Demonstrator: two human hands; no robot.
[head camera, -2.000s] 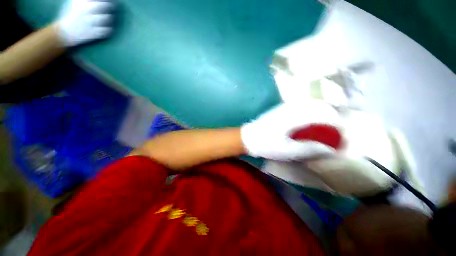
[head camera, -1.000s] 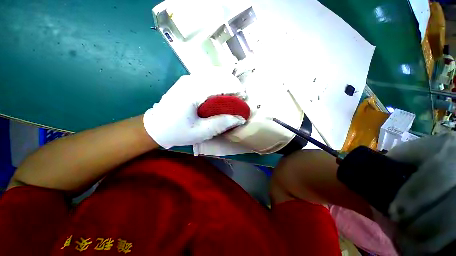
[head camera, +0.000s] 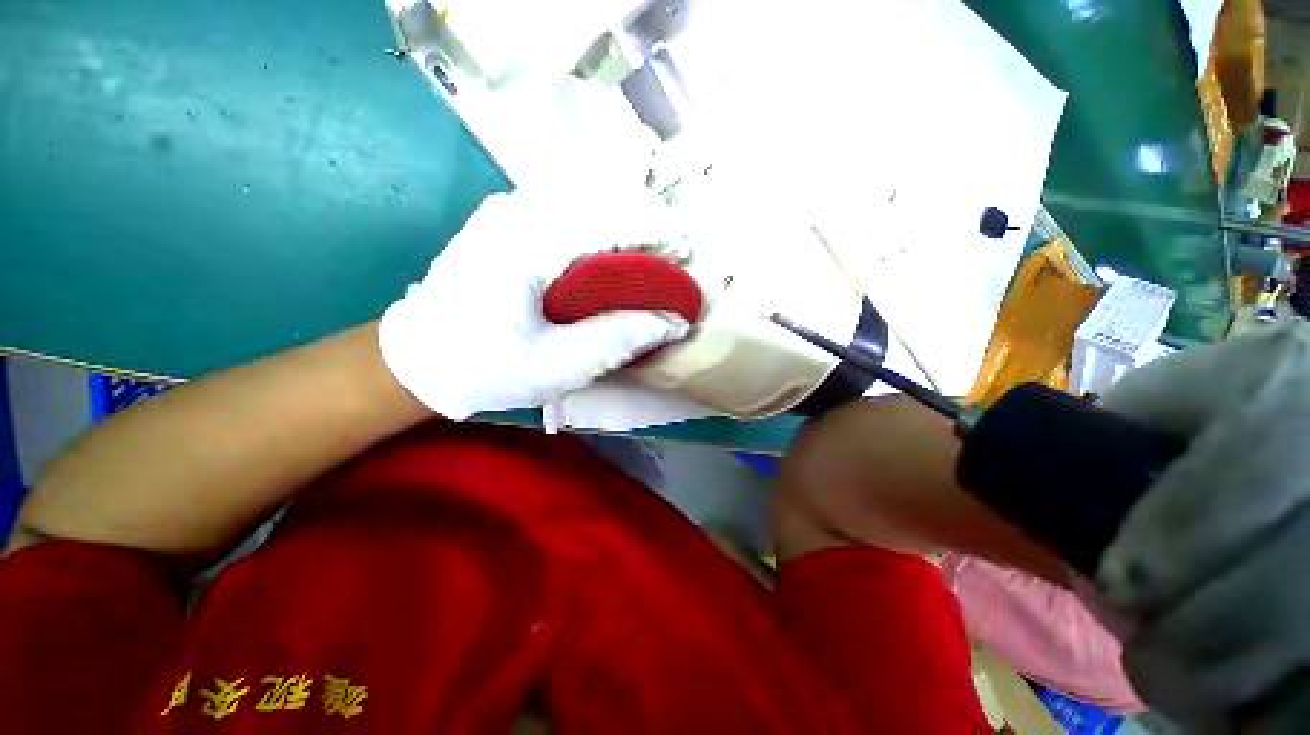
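My gloved left hand (head camera: 496, 309) grips the appliance body near its red mesh cap (head camera: 624, 287). The white appliance body (head camera: 762, 366) lies on its side on the white work sheet (head camera: 934, 158), with a black band (head camera: 866, 342) at its right end. My gloved right hand (head camera: 1221, 531) is cut off by the right edge and holds the black electric screwdriver (head camera: 1056, 460). The screwdriver's thin dark bit (head camera: 862, 366) points left over the body. Whether its tip touches the body cannot be told.
A white boxy part with open recesses (head camera: 596, 50) lies at the top. A small black part (head camera: 993, 223) and dark specks lie on the sheet. An orange-brown wrapped pad (head camera: 1027, 323) and a white box (head camera: 1121, 333) are at the right. The bench (head camera: 244, 187) is teal-green.
The view has swung from the left, bringing the screwdriver and right hand into sight. In the last second the body, left hand and bit shifted slightly left and up in the picture.
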